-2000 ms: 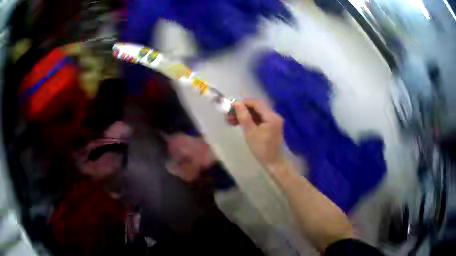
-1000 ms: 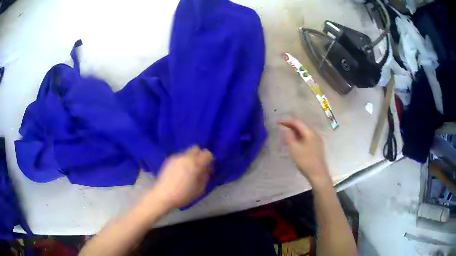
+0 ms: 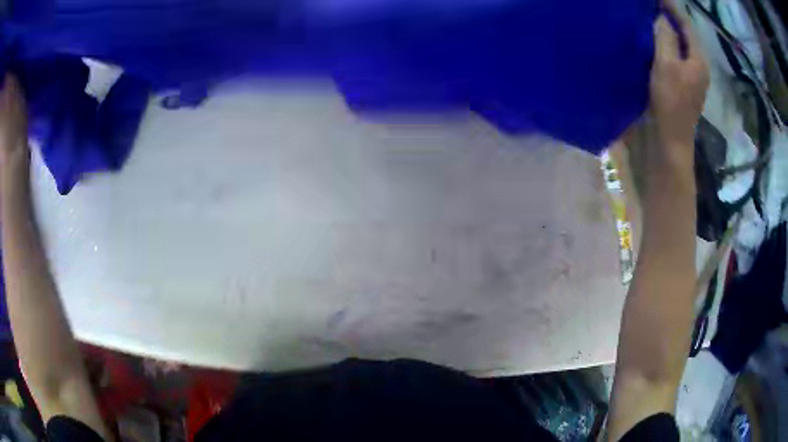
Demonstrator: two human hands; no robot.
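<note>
The royal-blue garment fabric [image 3: 484, 60] is stretched wide across the top of the view, blurred, with its lower edge hanging unevenly. My left hand [image 3: 12, 112] is at the far left edge, partly cut off, at the cloth's left end; its fingers are mostly hidden. My right hand [image 3: 678, 78] grips the cloth's right end at the upper right. A narrow loose part of the cloth hangs near my left hand. The printed strip [image 3: 620, 220] lies on the table beside my right forearm, its upper end by the cloth's edge.
The off-white worktable [image 3: 346, 233] has a curved front edge close to my body. The dark iron [image 3: 710, 181] is partly hidden behind my right arm. Cords [image 3: 752, 78] and dark navy scraps [image 3: 756, 302] are at the right. Red bags [image 3: 207, 397] show under the table.
The cloth was bunched on the table and is now spread wide and farther from my body. My hands have moved apart; my right hand, empty before, has taken hold of the cloth.
</note>
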